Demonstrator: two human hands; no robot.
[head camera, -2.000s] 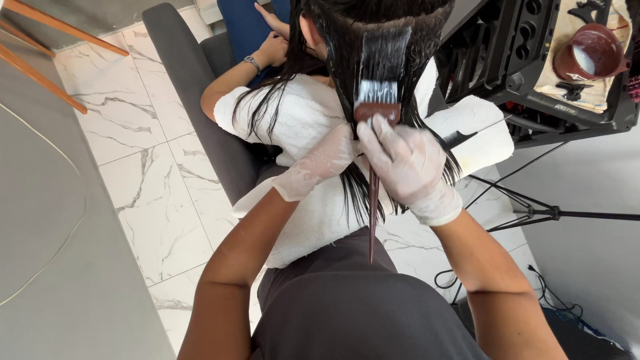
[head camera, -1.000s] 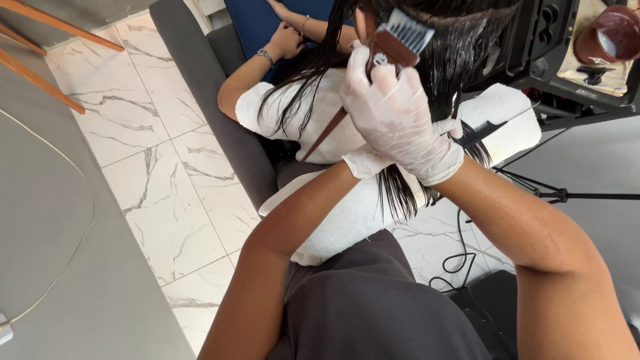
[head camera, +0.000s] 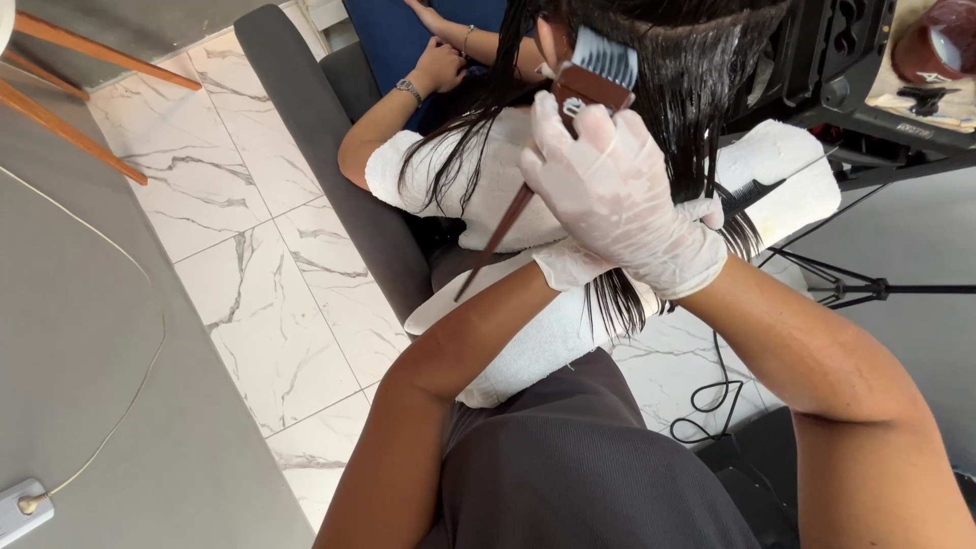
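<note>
My right hand (head camera: 610, 191), in a white translucent glove, grips a brown tint brush (head camera: 591, 88) with a long pointed handle. Its pale bristles, coated in whitish cream, point up beside the ear of a seated person. My left hand (head camera: 576, 263), gloved too, passes beneath the right wrist; most of it is hidden, and whether it holds hair cannot be told. Fingertips show to the right, close to a black comb (head camera: 751, 197) over a white towel (head camera: 801, 171). Wet dark hair (head camera: 682, 99) with whitish cream on it hangs down the person's back.
A maroon bowl (head camera: 934, 46) and a black hair clip (head camera: 923, 99) are on the black trolley (head camera: 846, 114) at right. A tripod leg (head camera: 915, 290) and black cable (head camera: 720, 396) lie lower right. The grey chair arm (head camera: 328, 160) borders the marble-patterned floor (head camera: 297, 305).
The brush has left the coated hair strand and now points up near the ear, its handle slanting lower left. My left hand has moved right, under my right wrist. The view has shifted somewhat.
</note>
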